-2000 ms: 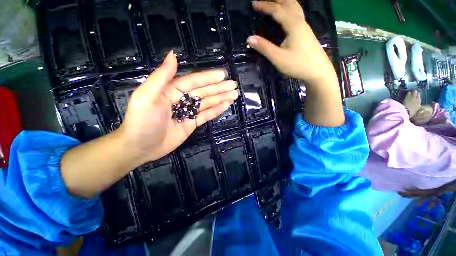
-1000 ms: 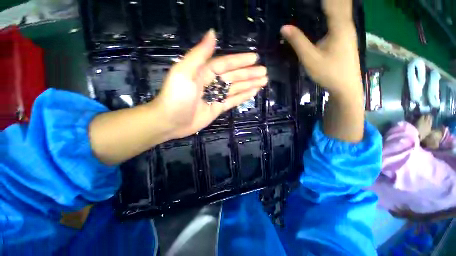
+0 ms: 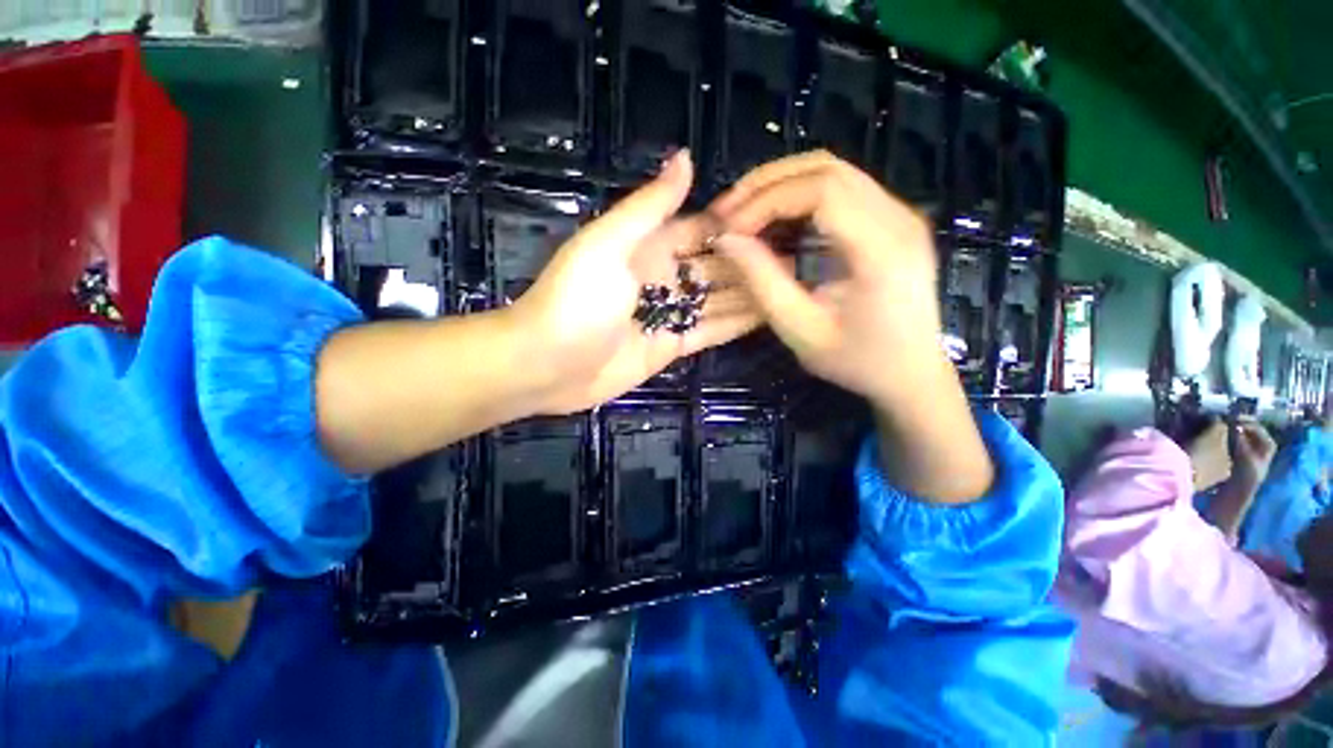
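My left hand (image 3: 592, 314) is palm up over the black blister tray (image 3: 471, 173), fingers spread, with a heap of tiny dark and silvery components (image 3: 673, 304) in the palm. My right hand (image 3: 841, 278) is over the left fingers, its thumb and index finger together at the edge of the heap. A small bit shows at these fingertips, partly hidden. The tray's pockets hold black rectangular housings (image 3: 535, 504).
A red bin (image 3: 66, 190) with some small components in it stands at the left. At the right are a small board (image 3: 1077, 355), white loops (image 3: 1196, 319) and a person's pink sleeve (image 3: 1148, 512). A second black tray (image 3: 797, 628) shows near my lap.
My right hand has come down from the tray's upper right to my left palm, and its thumb and finger have closed. The view has shifted left, showing more of the red bin.
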